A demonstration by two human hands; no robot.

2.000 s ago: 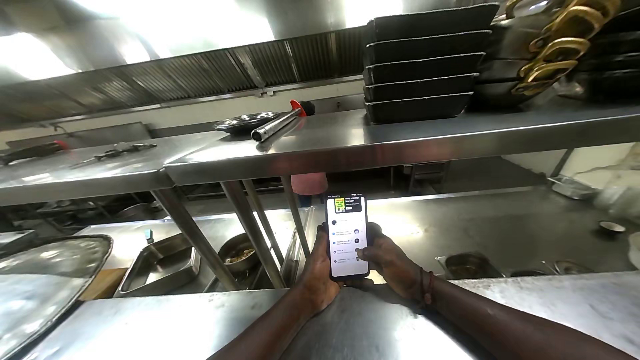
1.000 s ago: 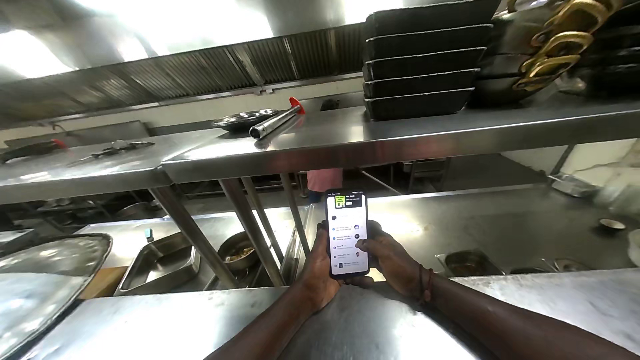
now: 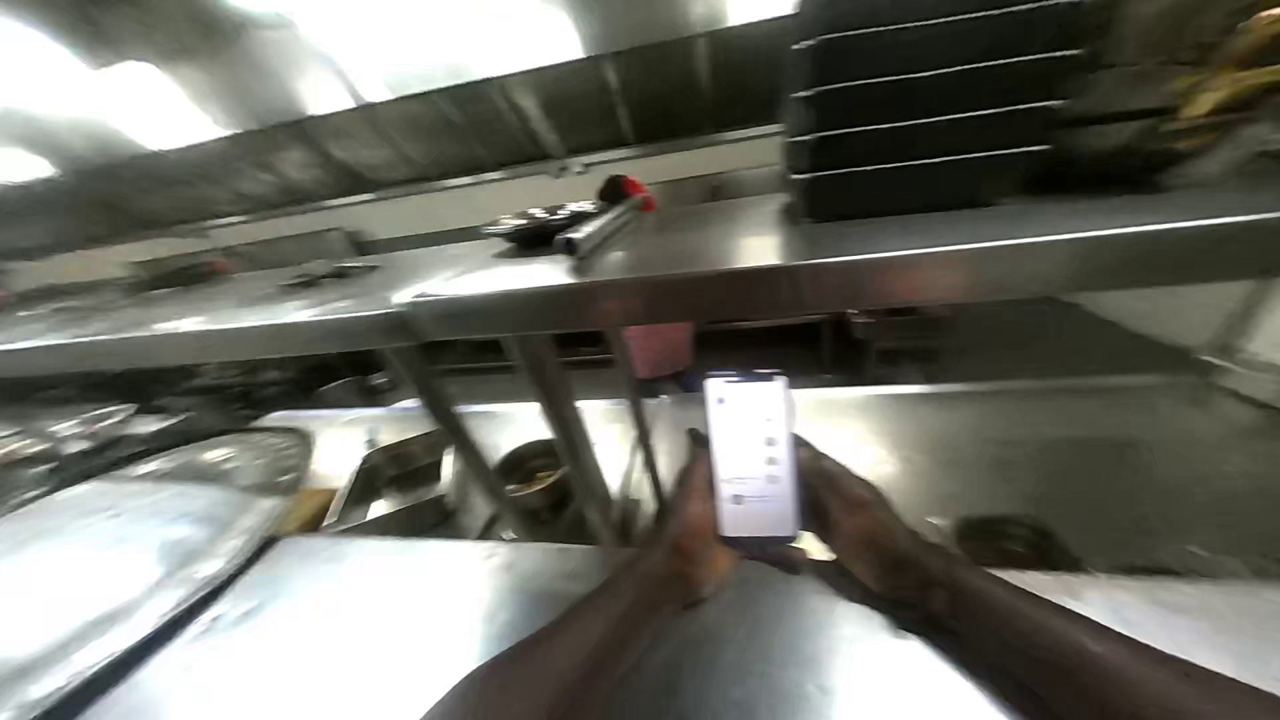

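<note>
A smartphone [image 3: 752,455] with a lit, mostly white screen stands upright between both hands, above the near steel counter. My left hand [image 3: 695,530] grips its left side and lower edge. My right hand [image 3: 850,505] is against the phone's right side, fingers partly behind it; the blur hides how firmly it holds. No thumb shows over the screen.
A steel shelf [image 3: 690,295] crosses in front, bearing stacked black trays [image 3: 930,110], a dark dish [image 3: 540,222] and a metal tube with a red end [image 3: 605,225]. Below are a rectangular steel pan [image 3: 400,480] and a round pot [image 3: 530,470]. A person's pink clothing [image 3: 658,350] shows beyond.
The right thumb, over the screen before, is now off it. The phone's screen content has changed. The view has swung somewhat and is blurred.
</note>
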